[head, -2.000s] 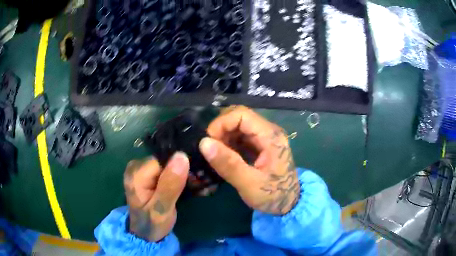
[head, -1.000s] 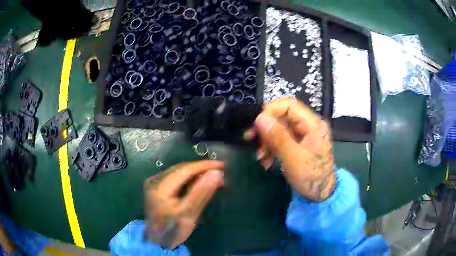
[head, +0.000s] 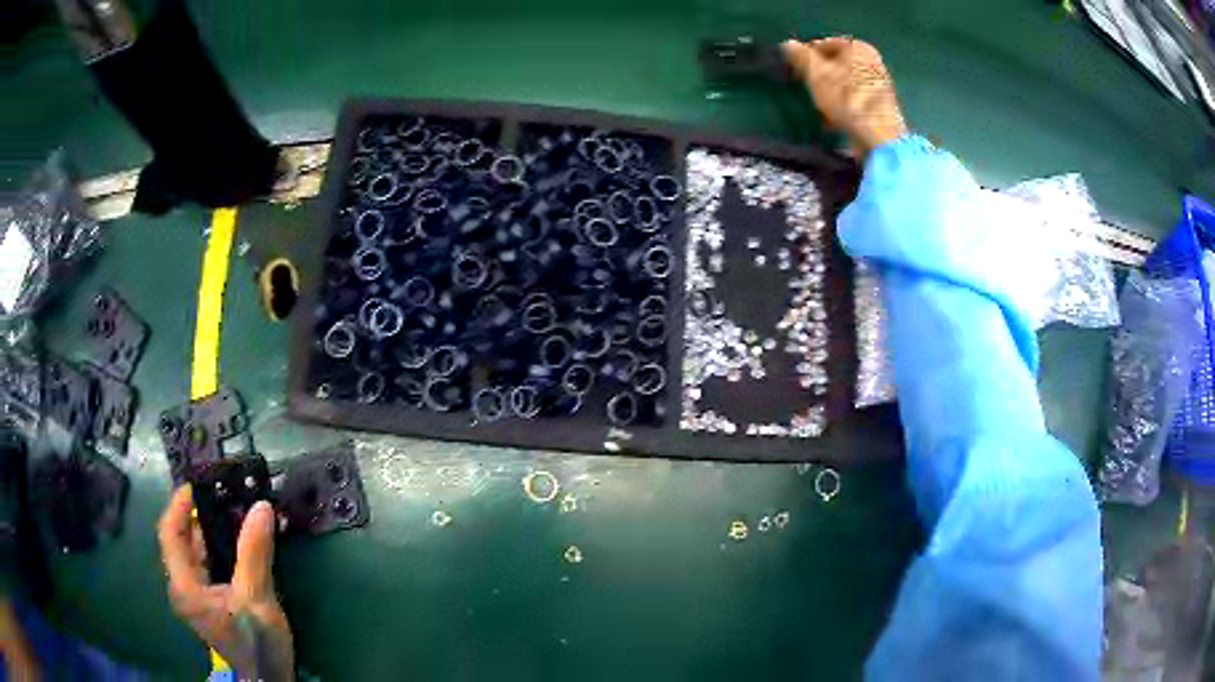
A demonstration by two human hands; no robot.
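My left hand [head: 229, 580] is at the lower left, with thumb and fingers closed on the sides of a black housing [head: 233, 496], over other black housings [head: 323, 489] beside the yellow line. My right hand [head: 849, 87] is far forward, beyond the parts tray, its fingers on a dark flat piece [head: 746, 57] that looks like a black housing. The parts tray [head: 533, 436] lies between the hands. It holds black ringed parts [head: 537, 315] at left and small clear parts [head: 706, 320] in a narrower section.
A white bag [head: 873, 333] in the tray is partly hidden by my right sleeve. Loose thin rings [head: 540, 485] lie before the tray. Clear bags [head: 1133, 400] and a blue basket [head: 1195, 346] are at right. More housings [head: 117, 333] and a dark object [head: 187, 107] are at left.
My right hand has moved from in front of the tray to beyond it. My left hand has moved to the lower left and now holds a housing. The view has shifted, showing more bench beyond the tray.
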